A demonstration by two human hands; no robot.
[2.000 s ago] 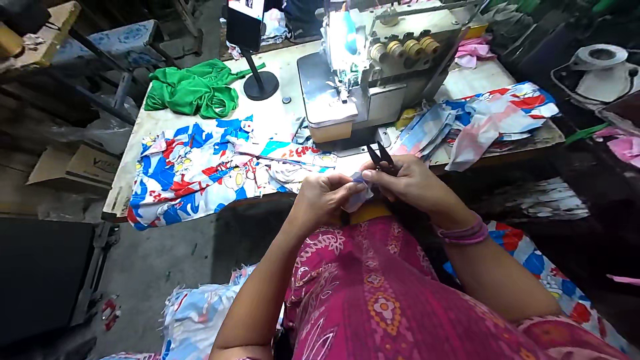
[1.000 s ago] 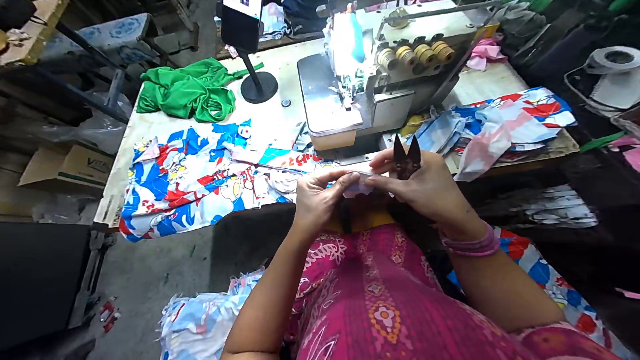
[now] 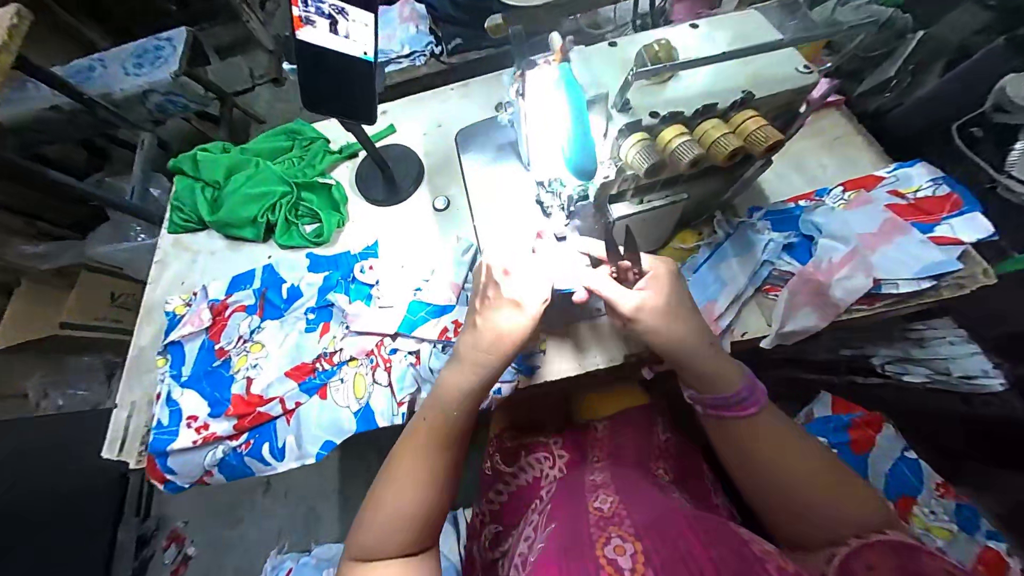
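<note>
My left hand is at the front of a sewing machine, its fingers in the bright glare below the needle area. My right hand holds thread snips with their dark blades pointing away from me. The fingertips of both hands meet near a small piece of pale cloth, which the glare mostly hides. Left of my hands lies printed blue, red and white fabric. More printed cloth pieces lie to the right of the machine.
Green cloth lies at the table's back left, beside a phone on a round-based stand. Yellowish tension knobs line the machine's front. A cardboard box stands left of the table. Printed fabric hangs low at the right.
Both hands have moved forward from near my lap to the machine's needle area, with the snips still in my right hand. The view has shifted somewhat.
</note>
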